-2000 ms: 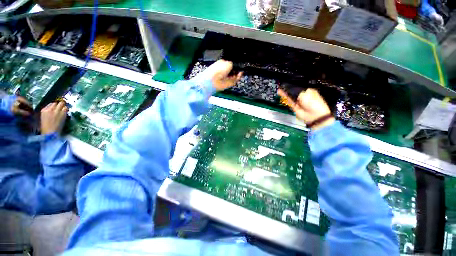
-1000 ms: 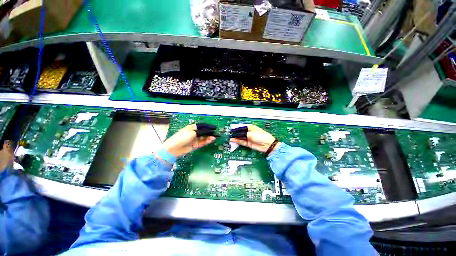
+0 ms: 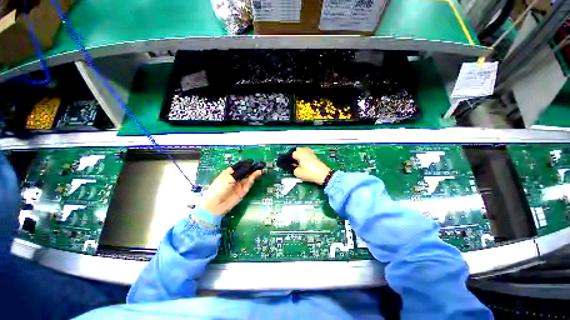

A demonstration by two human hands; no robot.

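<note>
A large green printed circuit board [image 3: 275, 212] with white patches lies on the rails in front of me. My left hand [image 3: 230, 189], with black finger cots, is over the board's upper left part, fingertips pointing right and close together. My right hand [image 3: 306, 167], also with black cots, is just to its right, fingertips low at the board. A small greyish bit shows between the two hands; I cannot tell whether it is held or on the board. The fingertips are too dark and small to show any held part.
A black bin tray [image 3: 259, 119] behind the board holds whitish, grey, yellow and mixed shiny components. Pale conveyor rails [image 3: 300, 275] run along the boards. An open gap [image 3: 150, 203] lies left of the board. A blue coiled cord [image 3: 122, 103] hangs at left. A cardboard box [image 3: 319, 17] stands on the shelf.
Both hands have come from the bins down to the board, first side by side. My left fingertips then shifted slightly, and my right hand moved a little left. The view has turned and shifted.
</note>
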